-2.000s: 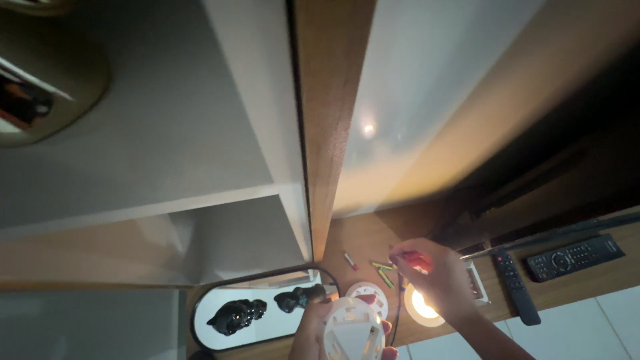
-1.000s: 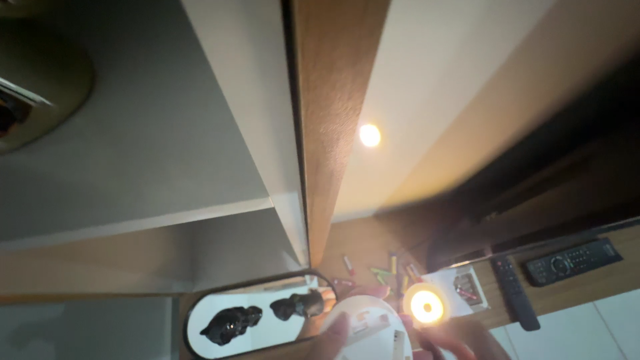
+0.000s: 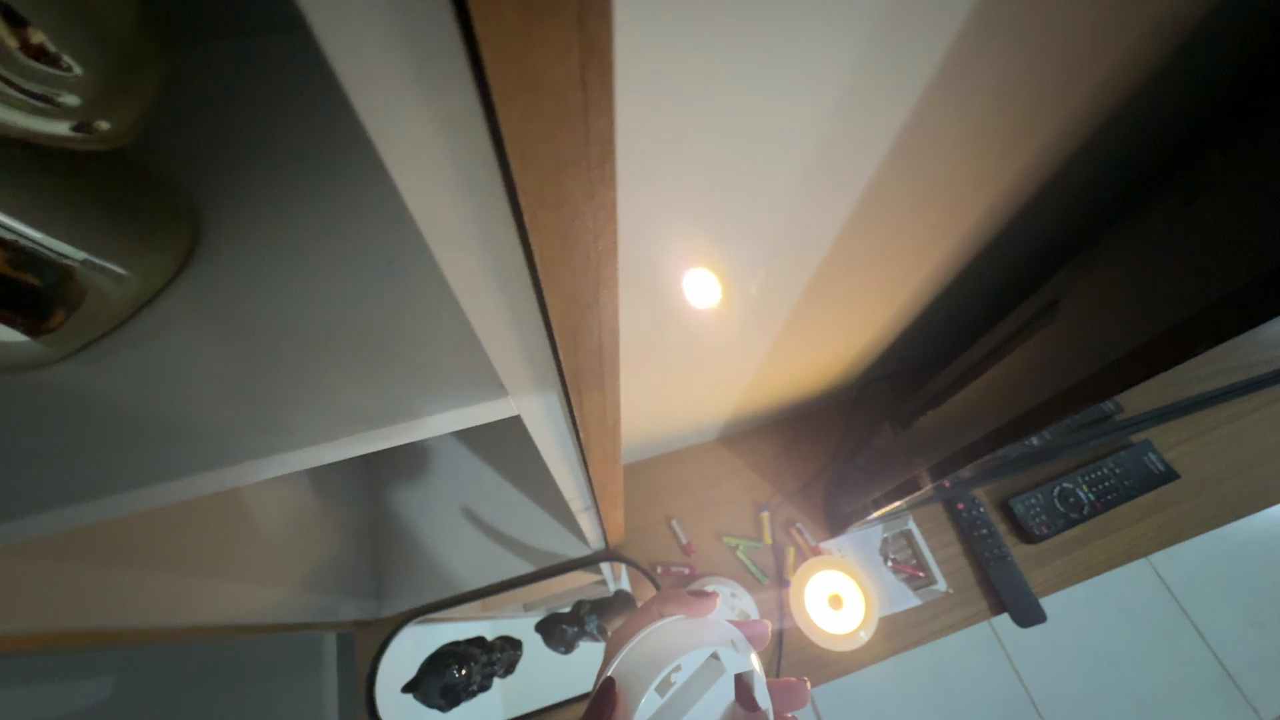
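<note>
At the bottom centre, my left hand (image 3: 650, 612) is closed around a round white plastic puck light (image 3: 690, 655), its slotted battery side facing me. A fingertip (image 3: 745, 692) over the slots may be of my right hand; the rest of that hand cannot be made out. Behind the held light, another white round unit (image 3: 728, 597) is partly hidden. To the right, a lit puck light (image 3: 833, 603) glows warm yellow. Beyond them lie several small batteries, among them a red one (image 3: 682, 536), a green one (image 3: 752, 566) and a yellow one (image 3: 765, 524).
An open white box (image 3: 925, 570) holds more small items. Two black remotes, one slim (image 3: 992, 550) and one wide (image 3: 1093, 490), lie beside a dark screen (image 3: 1040, 350). A black figurine (image 3: 462, 672) stands on an oval mirror tray (image 3: 400, 640). A wooden upright (image 3: 570, 250) borders the shelves.
My right hand, earlier raised over the batteries and lit light, has moved down and away. The held white light has shifted, and the bright spot on the wall panel has grown stronger.
</note>
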